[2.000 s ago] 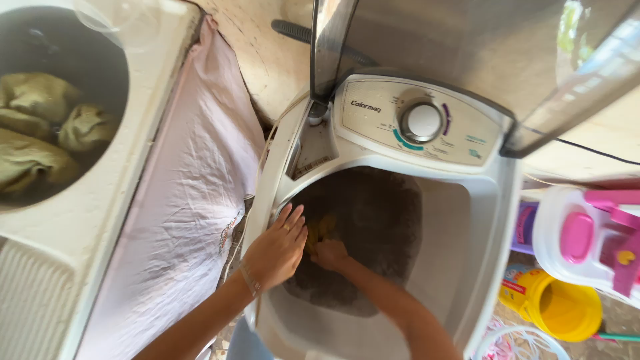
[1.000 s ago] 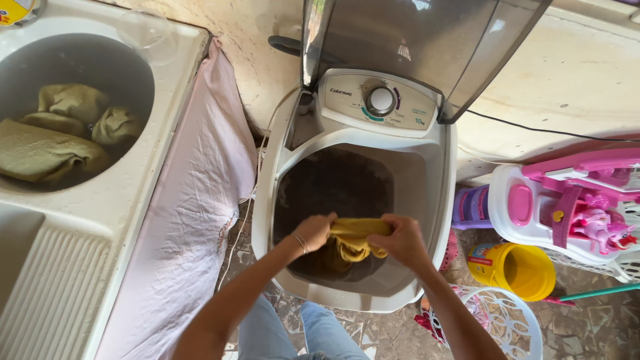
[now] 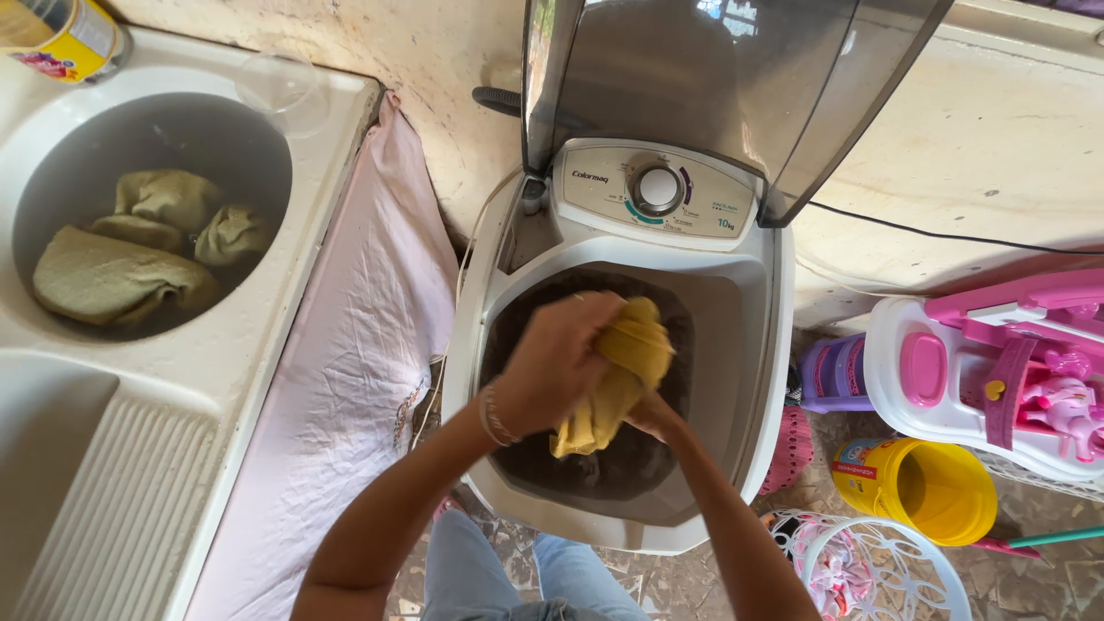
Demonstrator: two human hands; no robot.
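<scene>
A wet mustard-yellow cloth (image 3: pixel 617 379) is bunched up over the open tub of a white Colormaq washing machine (image 3: pixel 770 345). My left hand (image 3: pixel 556 358) is closed around its upper left side, with a bracelet on the wrist. Lower right, my right hand (image 3: pixel 653 416) grips the same cloth, its fingers partly hidden by the fabric. Dark, murky water (image 3: pixel 535 466) fills the tub below both hands. The machine's smoky see-through lid (image 3: pixel 690 86) is raised, and the control panel (image 3: pixel 578 198) with its round knob (image 3: pixel 658 188) is behind the tub.
At left, a laundry sink (image 3: pixel 345 112) holds olive-green cloths (image 3: pixel 112 276) in water, beside a ribbed washboard (image 3: pixel 121 517). A pink fabric curtain (image 3: pixel 345 345) hangs along its side. At right are a pink and white toy set (image 3: pixel 893 371), a yellow bucket (image 3: pixel 862 483) and a white openwork basket (image 3: pixel 949 578).
Two seconds ago both hands were low in the tub. One second ago they held the yellow cloth stretched between them; now it is bunched and more upright, with my left hand higher.
</scene>
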